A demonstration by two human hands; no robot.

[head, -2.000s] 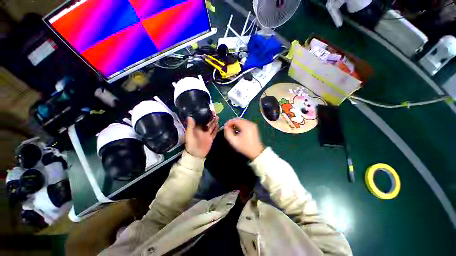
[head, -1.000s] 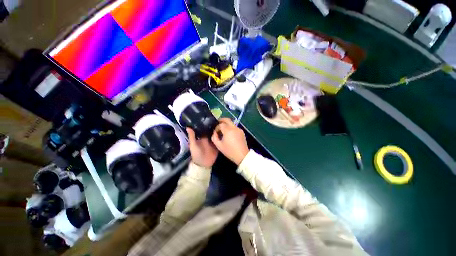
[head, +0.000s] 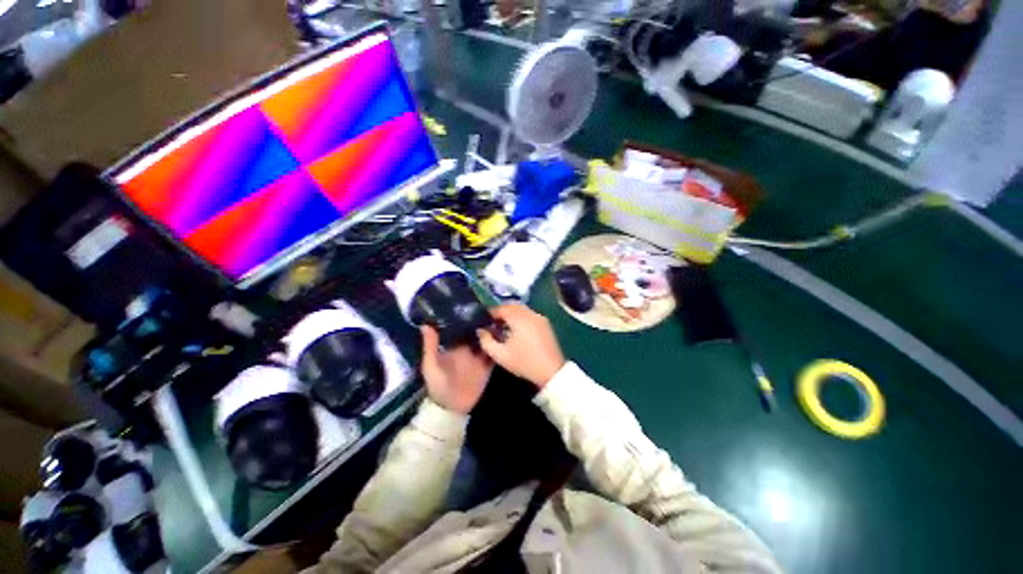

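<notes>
Three dome security cameras with white housings and glossy black fronts stand in a slanting row on the bench: the right one [head: 447,305], the middle one [head: 342,364] and the left one [head: 269,437]. My left hand [head: 454,379] holds the lower front edge of the right camera from below. My right hand [head: 525,344] has its fingertips closed at the right edge of the same black front. A small dark spot shows at these fingertips; I cannot tell what it is. The fingers partly hide the camera's lower edge.
A monitor [head: 294,163] stands behind the cameras. To the right lie a mouse [head: 574,288] on a round mat [head: 620,316], a flat black object [head: 704,305], a pen [head: 763,387] and yellow tape [head: 816,415]. A power strip [head: 527,256], carton [head: 662,216] and fan [head: 552,95] stand behind.
My right hand has moved left from beside the right camera to its black front. My left hand stays at that camera. The right camera now sits slightly farther from the middle one. The view has shifted.
</notes>
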